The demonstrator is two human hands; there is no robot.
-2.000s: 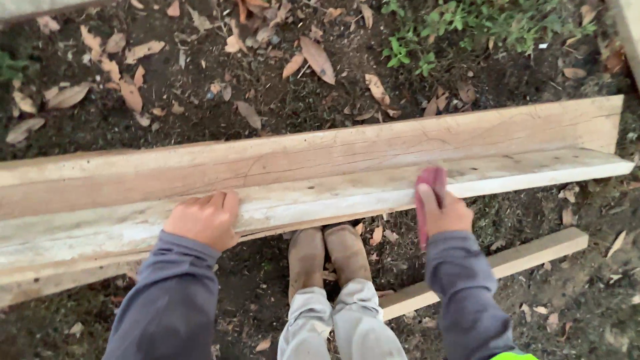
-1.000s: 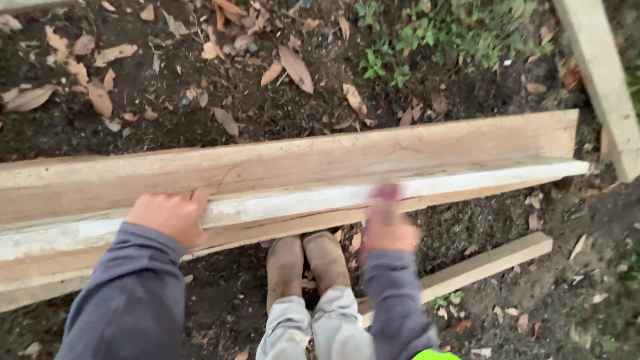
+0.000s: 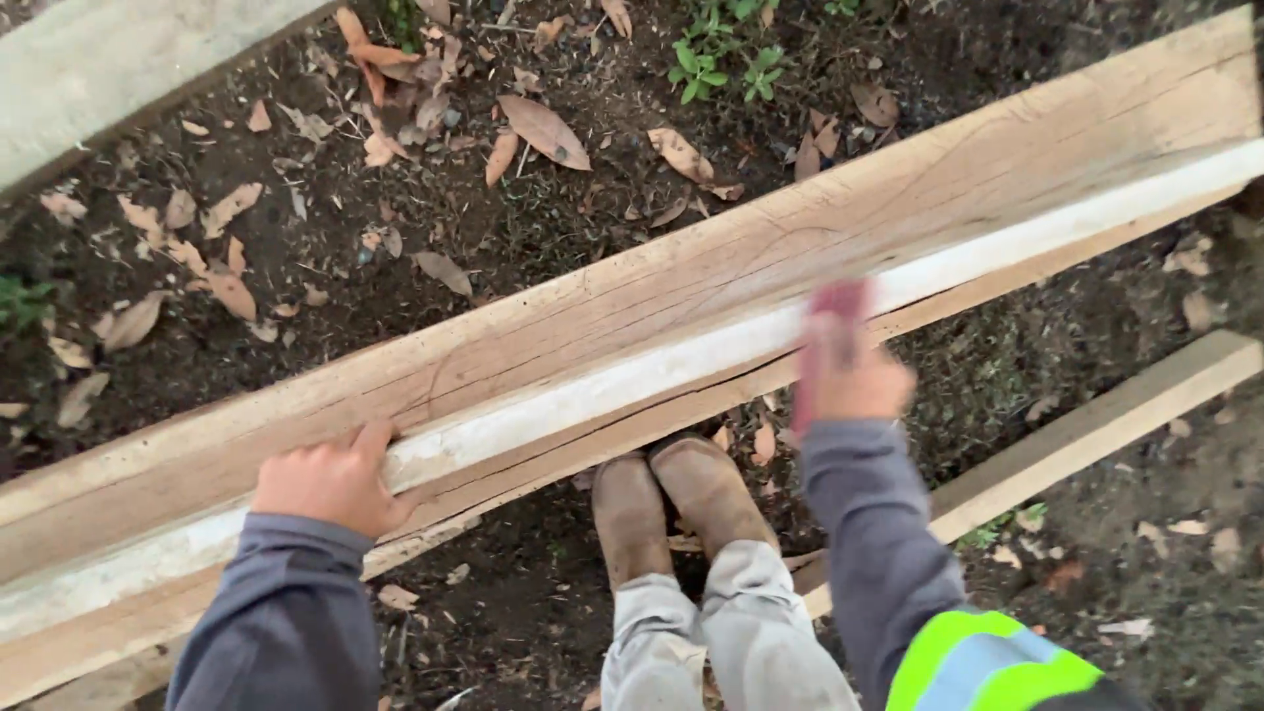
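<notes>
A long wooden board with a pale narrow edge (image 3: 612,380) runs on a slant across the view, standing up between wider timber faces (image 3: 612,306). Around that pale edge, left of centre, my left hand (image 3: 331,484) is closed, thumb toward the right. My right hand (image 3: 859,380) grips a dark red hand tool (image 3: 829,346), blurred, whose far end lies at the pale edge right of centre. The kind of tool cannot be told. A long crack shows in the lower timber (image 3: 632,425) below the edge.
My brown boots (image 3: 681,513) stand on the soil just below the timber. A squared length of wood (image 3: 1076,444) lies at the right. Another pale board (image 3: 128,69) crosses the upper left corner. Dry leaves (image 3: 543,131) and small green plants (image 3: 699,71) dot the ground beyond.
My right hand, holding the red tool, has moved left along the pale edge from near the board's right end. My left hand keeps its hold. The view has turned.
</notes>
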